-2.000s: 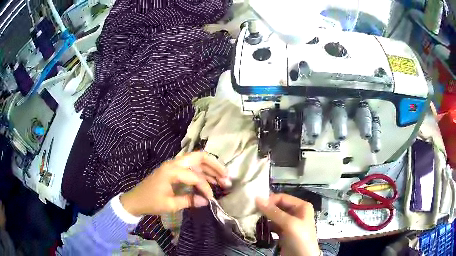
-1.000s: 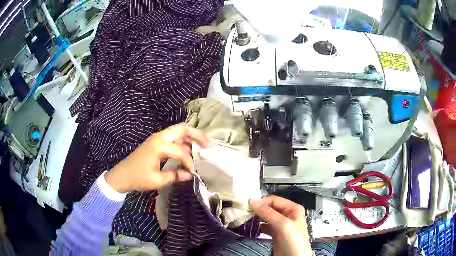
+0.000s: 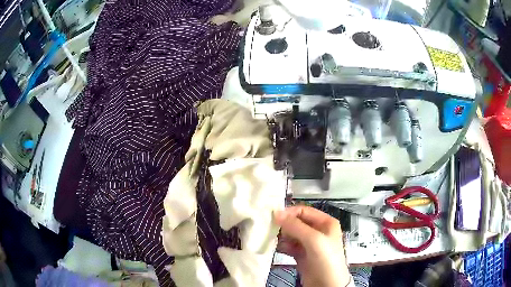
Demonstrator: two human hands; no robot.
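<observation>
My right hand pinches the right edge of a beige cloth piece just in front of the overlock machine's needle area. The beige cloth lies with a dark pinstriped piece showing between its folds. More beige cloth bunches behind it, left of the needle area. My left hand is not visible; only a lilac sleeve shows at the bottom left edge. The large pinstriped heap lies left of the beige cloth.
Red-handled scissors lie right of the machine bed, over a yellow-orange handle. A smartphone lies on beige cloth at the right. A blue crate is at the lower right. Small tools lie on the left table.
My left hand has let go of the cloth and moved down out of view. The beige cloth now lies spread at the needle area, with the striped piece between its folds. The view has shifted slightly.
</observation>
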